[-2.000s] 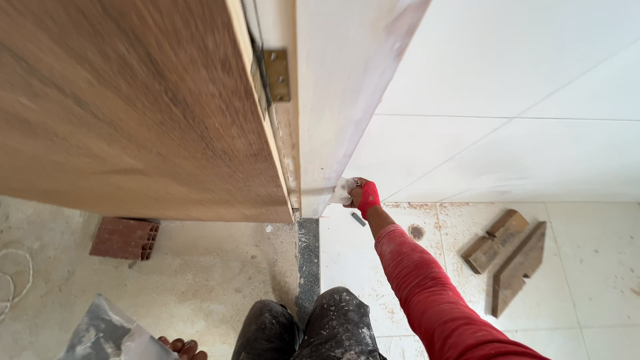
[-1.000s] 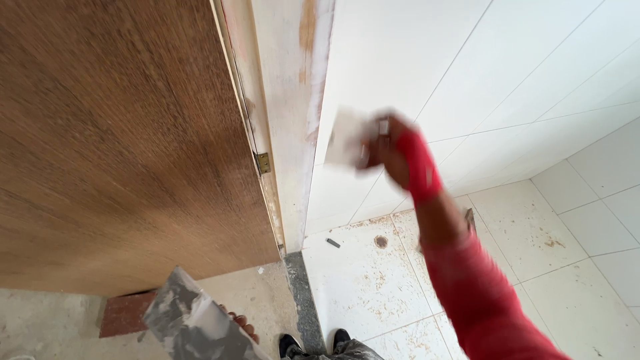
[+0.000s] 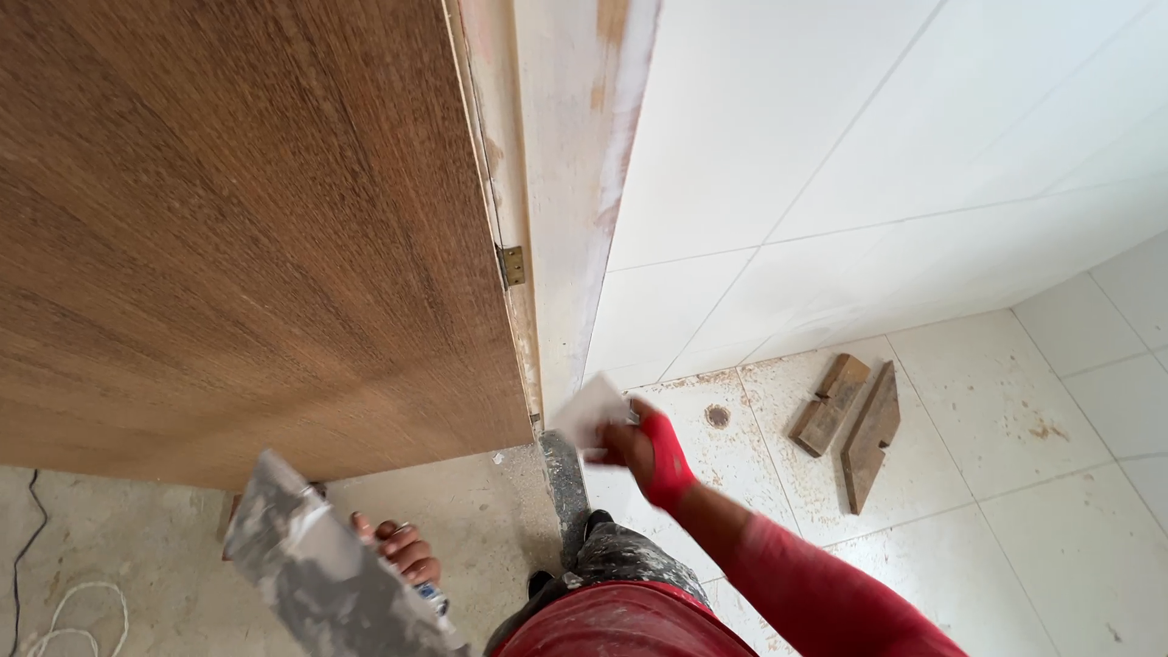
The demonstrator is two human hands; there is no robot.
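Observation:
My right hand [image 3: 643,452], in a red wrap, grips a small flat putty knife [image 3: 595,411], whose pale blade is slightly blurred beside the foot of the door frame [image 3: 568,201]. At the lower left my left hand [image 3: 401,552] is closed around the handle of a wide metal trowel [image 3: 315,557]; its blade is smeared with white and grey filler. The frame's white-coated edge has brown patches near the top. A wood-grain door [image 3: 255,228] hangs on it by a brass hinge [image 3: 514,265].
Two notched wooden blocks [image 3: 829,404] [image 3: 872,438] lie on the white tiled floor [image 3: 931,538], right of a round drain [image 3: 717,416]. A dark threshold strip [image 3: 564,484] runs by my feet. A white cable [image 3: 91,589] and a dark cord [image 3: 27,547] lie at the lower left.
My right hand with the putty knife has gone from low at the frame's foot, up in front of the wall tiles, and back down beside the frame. The view has shifted.

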